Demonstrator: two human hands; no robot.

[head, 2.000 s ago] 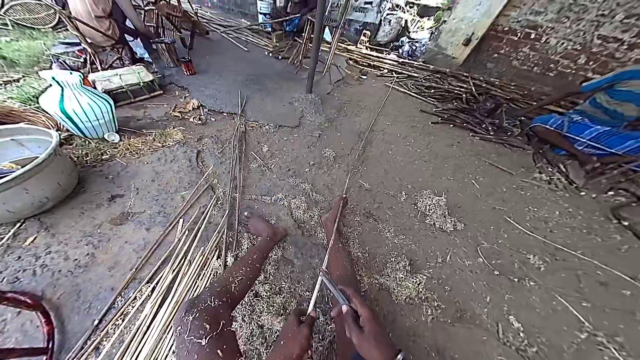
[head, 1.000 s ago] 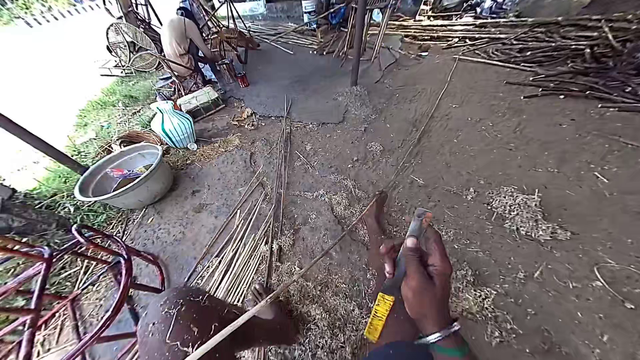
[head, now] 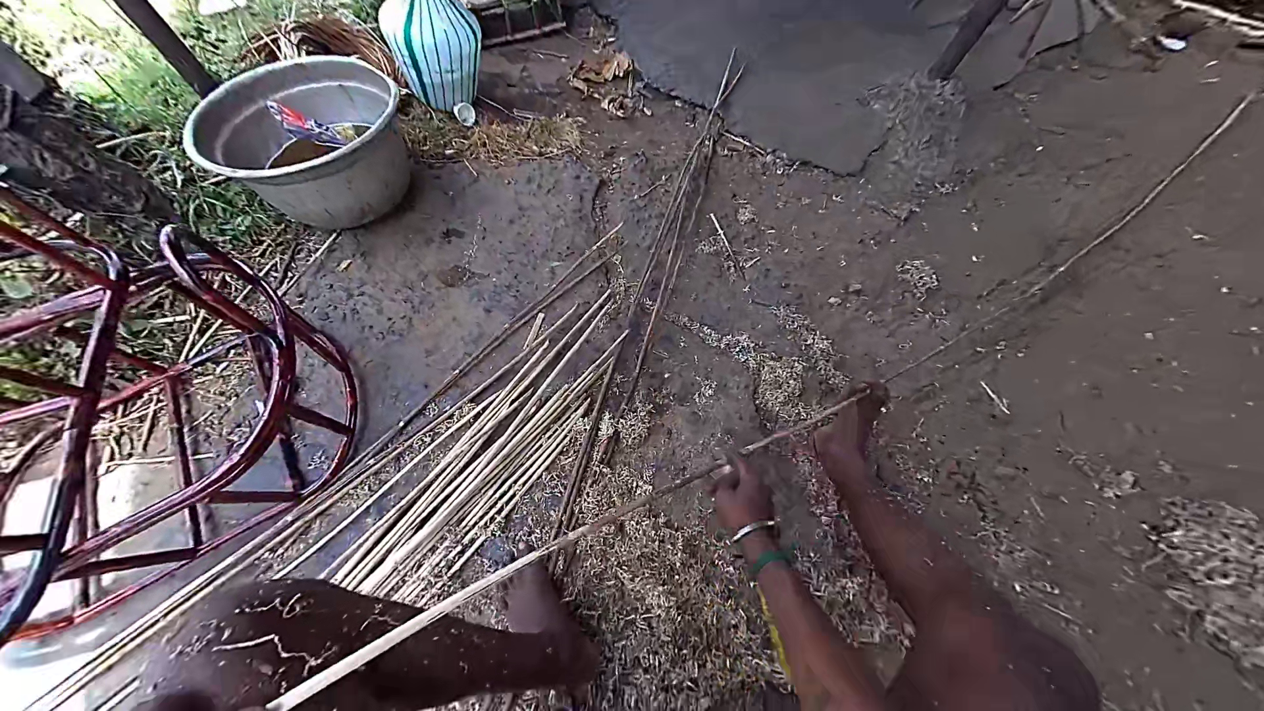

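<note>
A long thin cane stick [head: 632, 507] runs diagonally from the lower left, past my right foot, to the upper right. My right hand [head: 743, 494], with a metal bangle and a green band at the wrist, is closed around its middle. A yellow strip [head: 773, 632] shows beside the right forearm; the rest of that object is hidden. At the bottom left edge, only a sliver of my left hand [head: 193, 700] appears by the stick's near end, its fingers out of sight. Between my legs and to the left lies a bundle of pale peeled sticks [head: 474, 444].
A red-brown cane frame [head: 281, 395] stands at left. Behind it are a grey basin [head: 341, 193] with things inside and a white-and-green striped container [head: 432, 54]. Darker thin sticks [head: 671, 237] lie ahead. Shavings [head: 681, 592] cover the ground around my feet; a post [head: 968, 39] stands beyond.
My right hand, earlier raised with a metal tool bearing a yellow part, has come down onto the stick. The view has swung down and left.
</note>
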